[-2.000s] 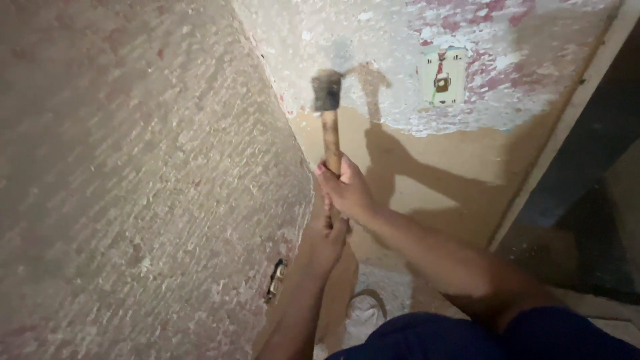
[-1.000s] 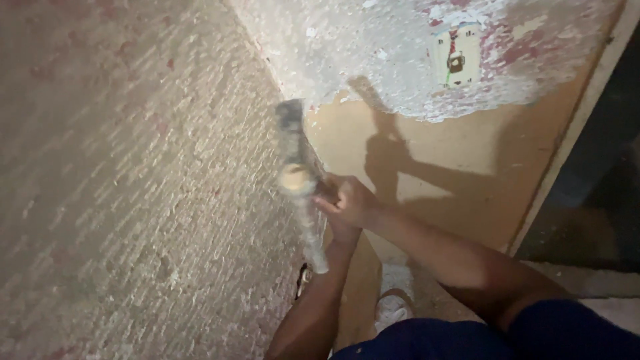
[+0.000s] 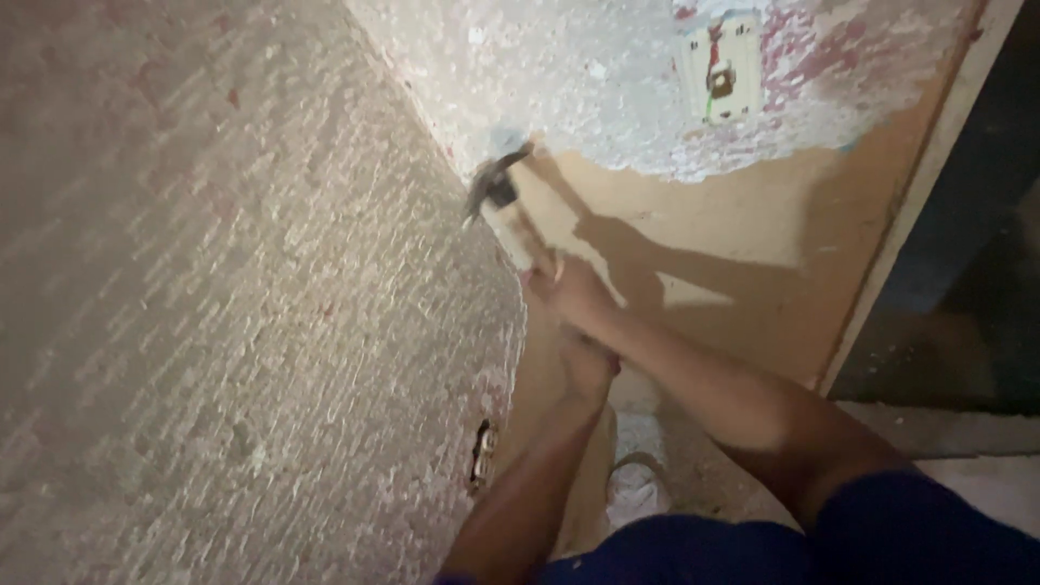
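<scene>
A hammer-like tool (image 3: 520, 231) with a dark metal head and a wooden handle is held in both my hands, slightly blurred. My right hand (image 3: 573, 288) grips the handle nearer the head. Below it, my left hand (image 3: 589, 366) is closed round the lower end of the handle. The dark head is by the corner where two walls meet, at the edge of the chipped plaster; whether it touches cannot be told. On the left, the wall (image 3: 325, 309) is covered in short chisel-like marks. The far wall (image 3: 715, 219) has smooth tan paint below a rough, chipped patch.
An electrical box (image 3: 723, 73) with exposed wires is set in the far wall. A second wall box opening (image 3: 483, 457) lies low on the left wall. At the right stand a door frame (image 3: 902, 211) and a dark doorway. A shoe (image 3: 638, 491) shows on the floor.
The tool, blurred and swung low by the left wall one second ago, is now with its head up by the corner. Both hands remain on the handle.
</scene>
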